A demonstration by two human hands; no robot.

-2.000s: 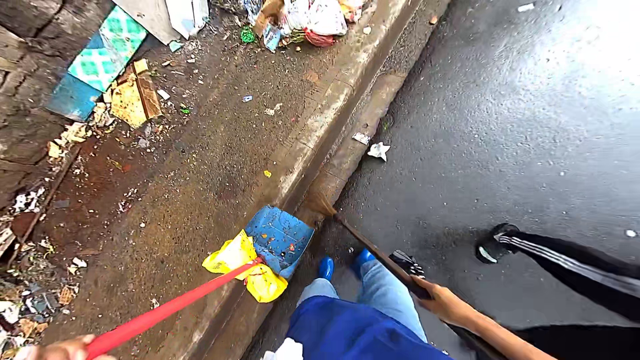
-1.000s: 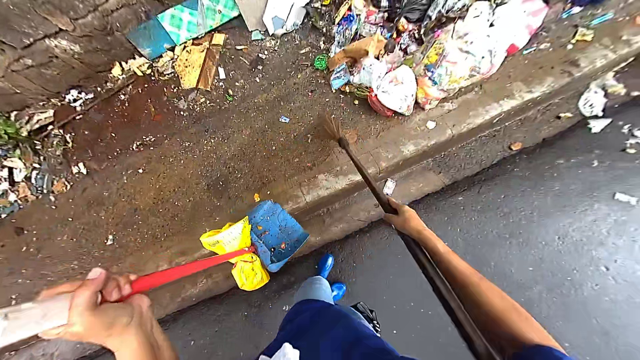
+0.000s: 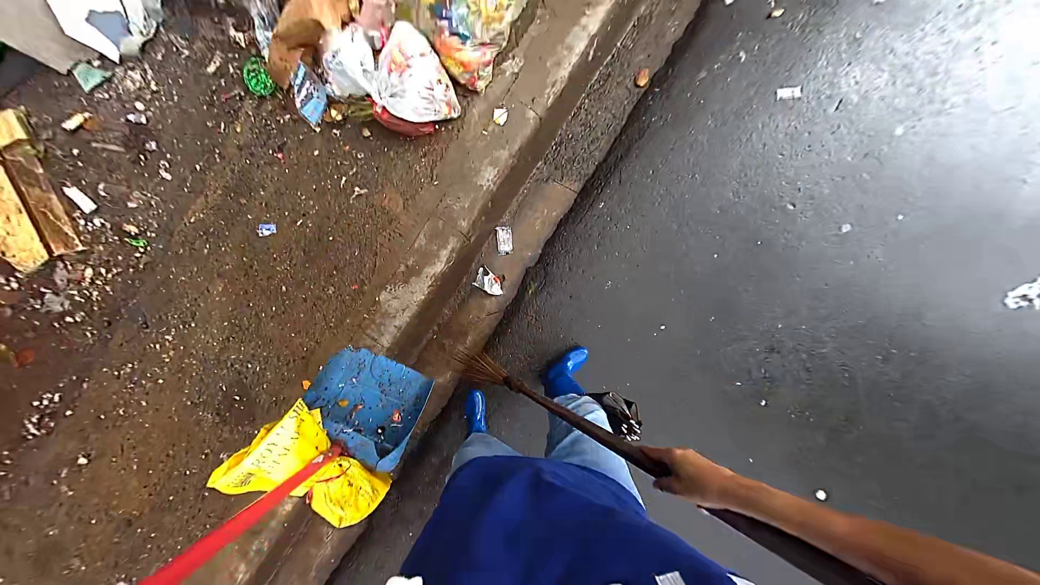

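My right hand (image 3: 691,475) is closed around the dark handle of a stick broom (image 3: 585,426). The broom's thin bristles touch or hover just over the gutter by the curb, right of a blue dustpan (image 3: 370,402). Bits of litter lie in the pan, which rests on the curb. A yellow plastic bag (image 3: 276,455) is tied where the pan meets its red handle (image 3: 244,520). That handle runs out of view at the lower left, and my left hand is outside the frame. Two crumpled wrappers (image 3: 489,281) (image 3: 504,240) lie in the gutter above the pan.
Stuffed plastic rubbish bags (image 3: 414,77) are heaped at the top, near a green mesh ball (image 3: 258,76). Broken boards (image 3: 32,203) lie at the left. A concrete curb (image 3: 455,219) crosses diagonally beside wet asphalt (image 3: 772,284). Blue boots (image 3: 565,370) stand below the gutter.
The broom's bristles have moved from the dirt above the curb back down beside the dustpan. My left hand, on the red handle a second ago, has left the view. The view has turned.
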